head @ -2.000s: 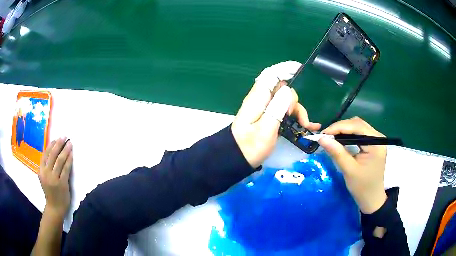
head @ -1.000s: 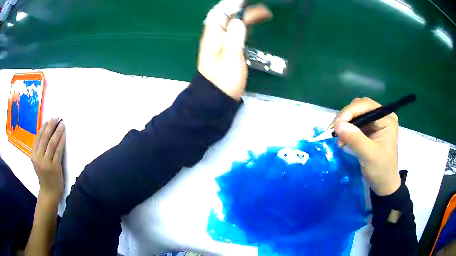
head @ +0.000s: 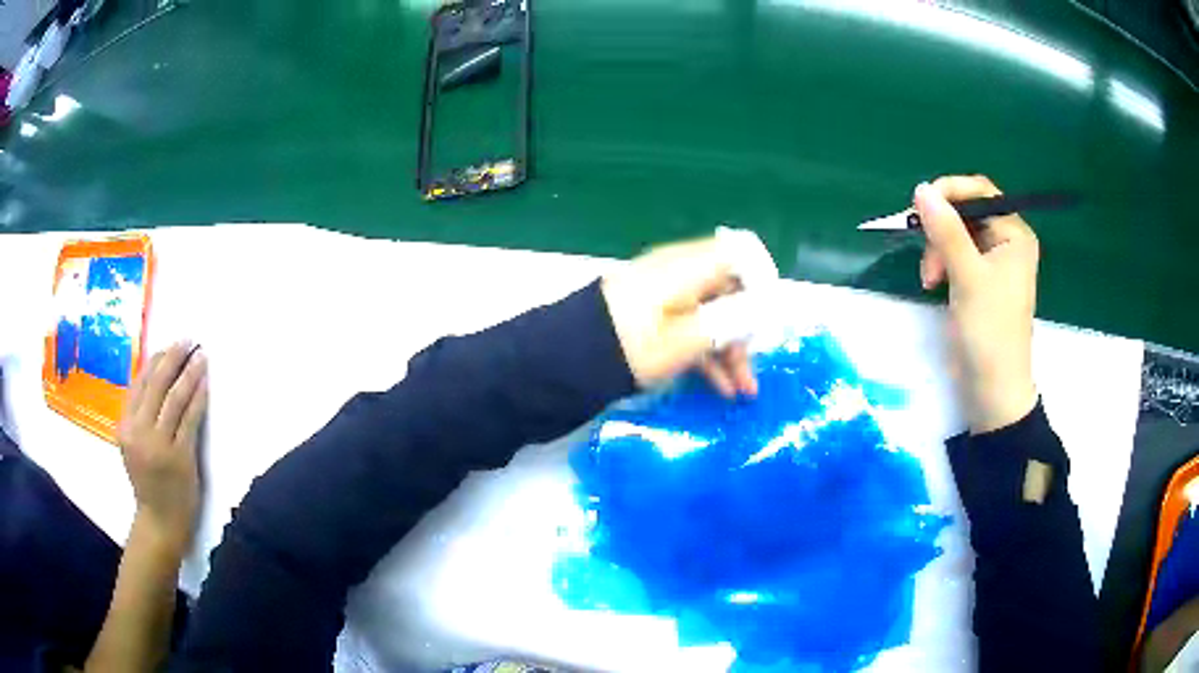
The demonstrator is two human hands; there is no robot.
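Observation:
A black phone middle frame (head: pixel 429 125) lies on the green belt at the upper left of centre, with gold details at its near end; no hand touches it. My left hand (head: pixel 690 309) is blurred, with white finger cots, over the far left edge of the glossy blue heap (head: pixel 763 513); whether it holds anything cannot be told. My right hand (head: pixel 980 263) holds a slim black tool (head: pixel 1006 207) with a pale pointed tip, over the belt's near edge.
The heap lies on a white sheet (head: pixel 316 316). At left, another person's hand (head: pixel 164 434) is beside an orange tray (head: pixel 99 408) with blue material. Another orange-edged tray (head: pixel 1160 565) is cut off at right. Crumpled clear plastic (head: pixel 1170 391) lies at the right edge.
The phone frame was in my left hand two seconds ago and now lies on the belt. My left hand has come back towards the blue heap. My right hand has moved up from it with the tool.

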